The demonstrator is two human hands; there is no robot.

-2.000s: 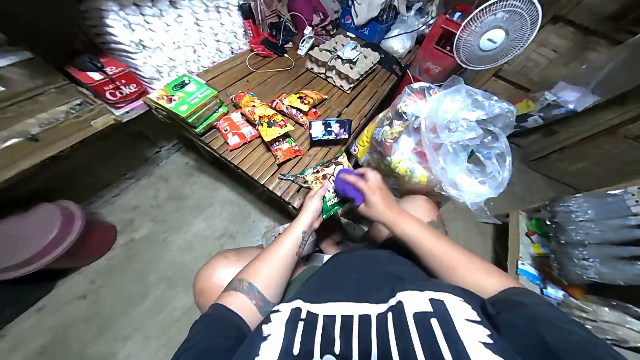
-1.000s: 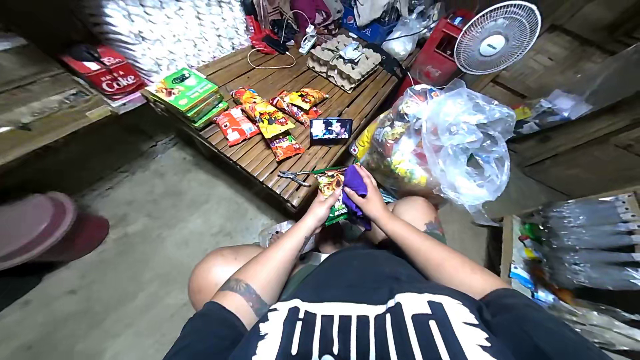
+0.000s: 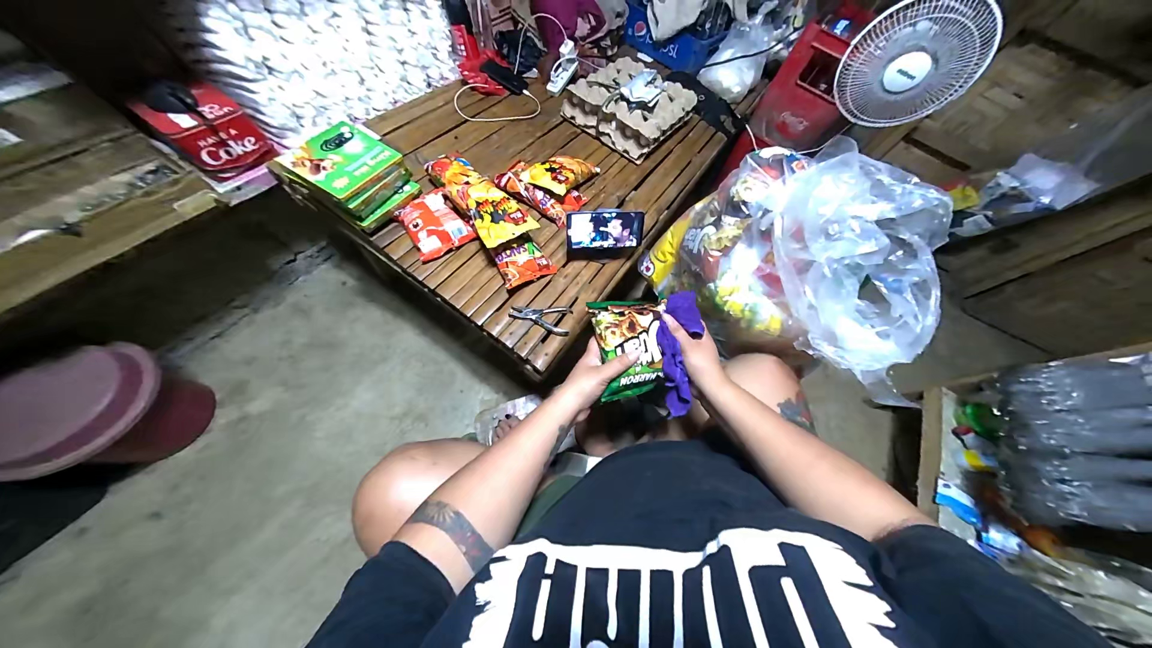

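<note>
My left hand grips the lower left side of a green snack packet above my lap. A purple cloth is in my right hand, pressed along the packet's right edge. Just beyond, on the near corner of the bamboo-slat table, lie metal pliers. Behind them a phone with a lit screen stands upright. Several red, orange and yellow snack packets lie to the phone's left. A large clear plastic bag with colorful packets inside stands right of the table.
Green boxes are stacked at the table's left edge. Egg trays, a power strip and a cable sit farther back. A white fan stands at the upper right, a maroon lidded bucket on the floor at left.
The purple cloth, bunched over the packet's front two seconds ago, now hangs at its right edge. My right hand has moved with it, uncovering more of the packet.
</note>
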